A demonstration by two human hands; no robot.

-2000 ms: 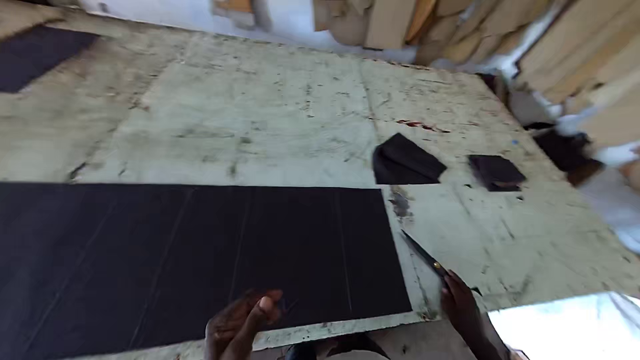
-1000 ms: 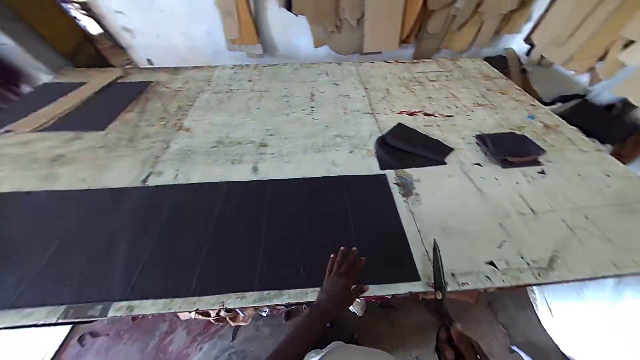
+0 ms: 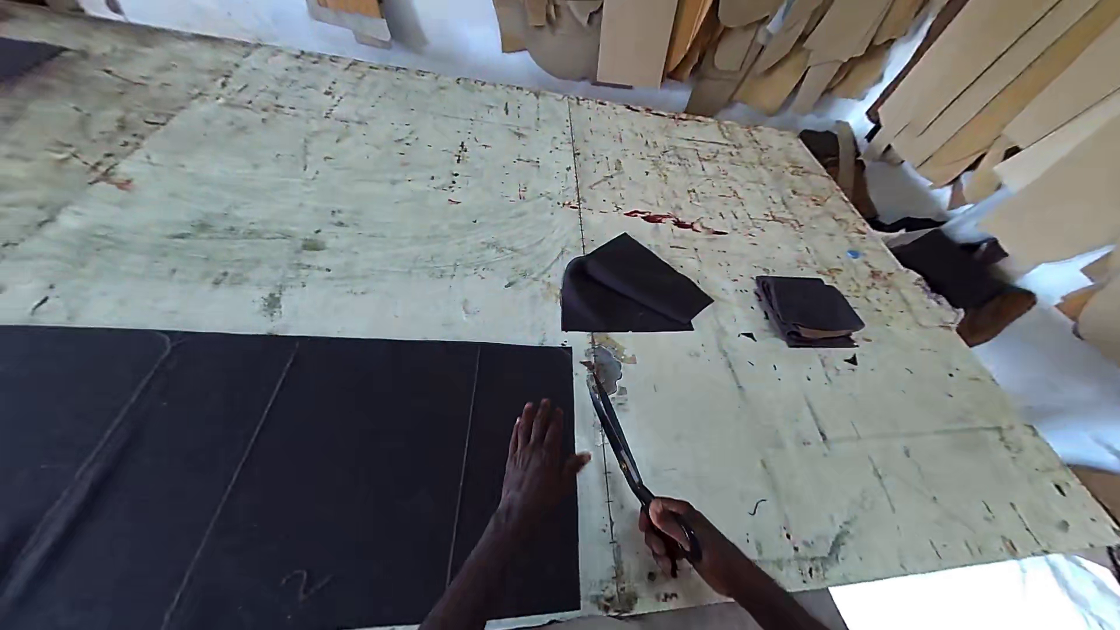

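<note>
Dark cloth (image 3: pixel 367 472) with pale chalk lines lies flat across the table's near left. My left hand (image 3: pixel 538 455) rests palm down on it near its right edge, fingers pointing away and thumb reaching past that edge. Just right of the cloth, my right hand (image 3: pixel 674 534) grips the handles of long fabric shears (image 3: pixel 619 437), whose blades point away over the table. Beyond the blade tips lies a folded dark cloth piece (image 3: pixel 634 284). Farther right is a small stack of dark cloth pieces (image 3: pixel 809 311).
The worn, stained table (image 3: pixel 394 192) reaches to the wall. Brown pattern pieces (image 3: pixel 639 39) hang along the back, and more (image 3: pixel 1006 79) hang at the right. Dark cloth (image 3: pixel 949 267) lies beyond the table's right edge. Small dark scraps (image 3: pixel 851 360) lie near the stack.
My left hand has moved toward the cloth's right edge. The shears, beyond the table's front edge a second ago, are now over the tabletop. The view has shifted.
</note>
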